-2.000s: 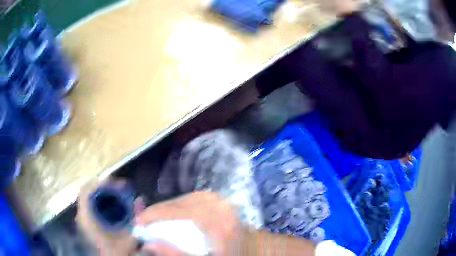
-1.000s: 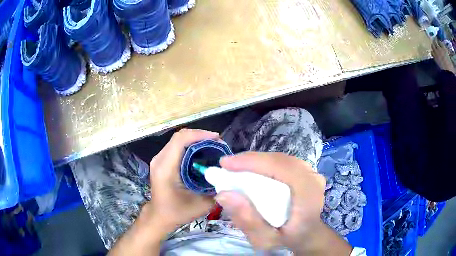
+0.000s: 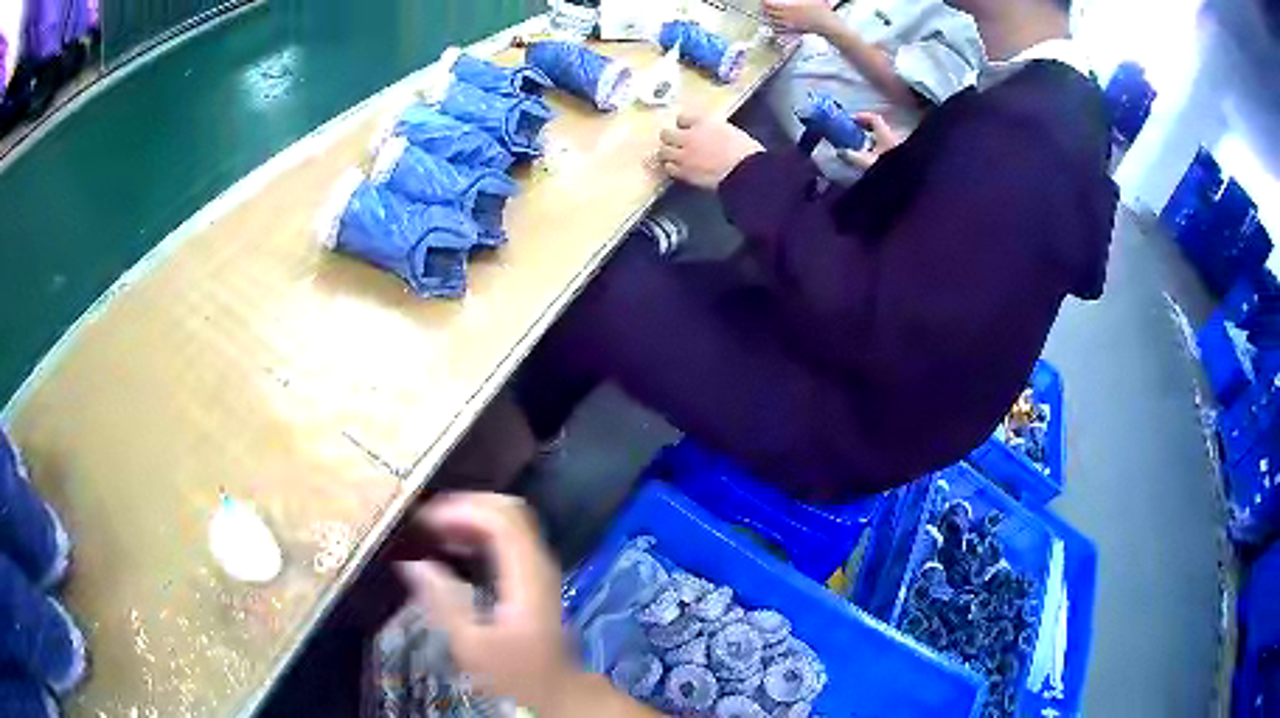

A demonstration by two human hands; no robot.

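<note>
My right hand (image 3: 491,596) is blurred at the lower centre, just off the bench edge, with fingers apart and nothing seen in it. My left hand is out of the picture. The white glue bottle (image 3: 244,542) lies on the bench near its front edge. Pale toothed rings (image 3: 736,648) lie loose in the blue ring bin (image 3: 877,692), right of my hand, beside a crumpled clear plastic bag (image 3: 621,606). Dark blue tubular pieces (image 3: 28,603) with pale frayed rims are cut off by the left edge.
A neighbour in dark clothing (image 3: 898,281) sits at the bench (image 3: 281,337). Several blue pieces (image 3: 407,232) lie on their sides there. Another worker farther on holds a blue piece (image 3: 837,124). A blue floor bin (image 3: 1074,589) holds dark parts. A green surface (image 3: 267,126) runs behind.
The view has swung right. The glue bottle has left my right hand and lies on the bench. My left hand and the tube it held are out of view.
</note>
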